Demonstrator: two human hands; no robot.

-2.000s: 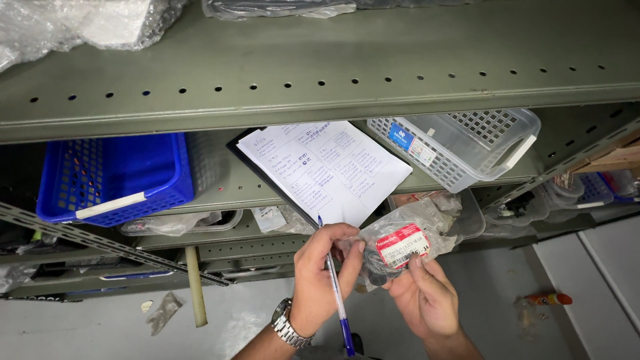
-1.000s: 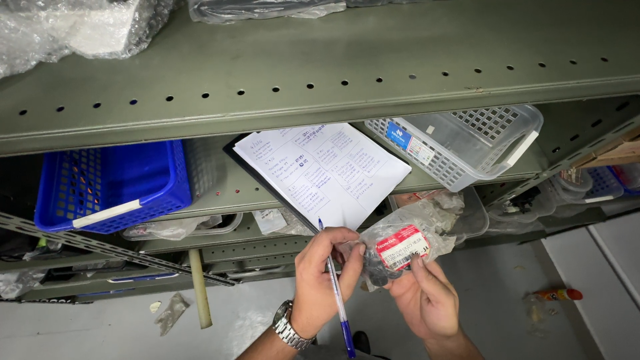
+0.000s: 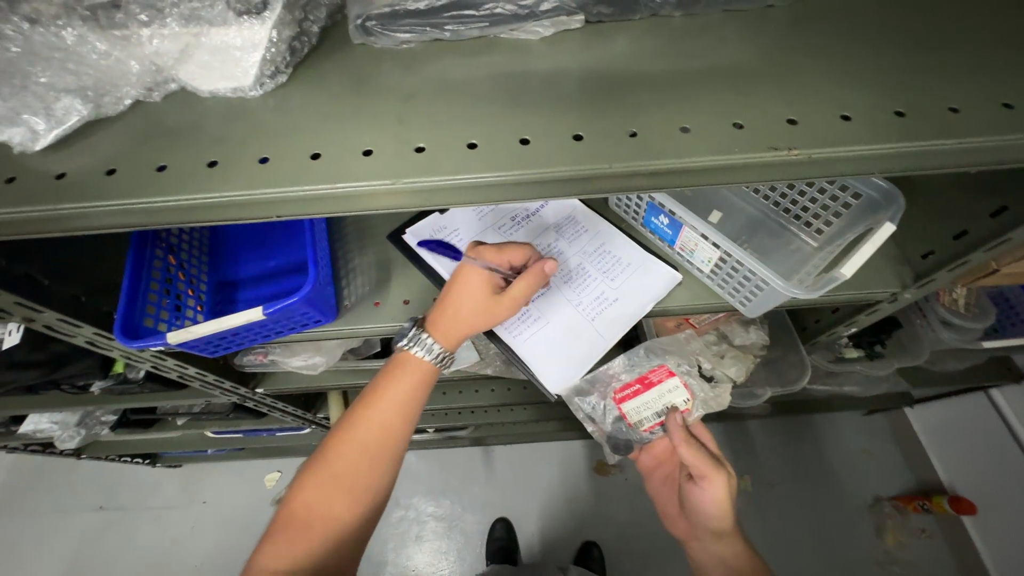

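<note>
My left hand (image 3: pixel 488 292), with a metal-band wristwatch (image 3: pixel 424 346), is over the handwritten sheets (image 3: pixel 616 280) and grips a clear-barrelled ballpoint pen (image 3: pixel 472 260). The pen's blue end points up and left; its writing tip is hidden by my fingers. The sheets lie on a dark clipboard (image 3: pixel 520 362) on the shelf. My right hand (image 3: pixel 692 472) pinches the lower edge of a clear plastic bag (image 3: pixel 588 400), just beyond the clipboard's lower right corner. The bag bears a red and white printed label (image 3: pixel 652 398) and holds a small dark part, mostly hidden.
A blue plastic basket (image 3: pixel 320 276) is left of the clipboard, a clear plastic basket (image 3: pixel 740 292) right of it. The upper shelf's green metal edge (image 3: pixel 480 180) runs above, bearing bubble-wrapped items (image 3: pixel 224 48). Lower down are bagged parts in a clear bin (image 3: pixel 788 360). A red-capped container (image 3: pixel 936 504) lies on the floor.
My left hand has let go of the bag and moved up onto the sheets, the pen turned in its grip. My right hand keeps hold of the bag.
</note>
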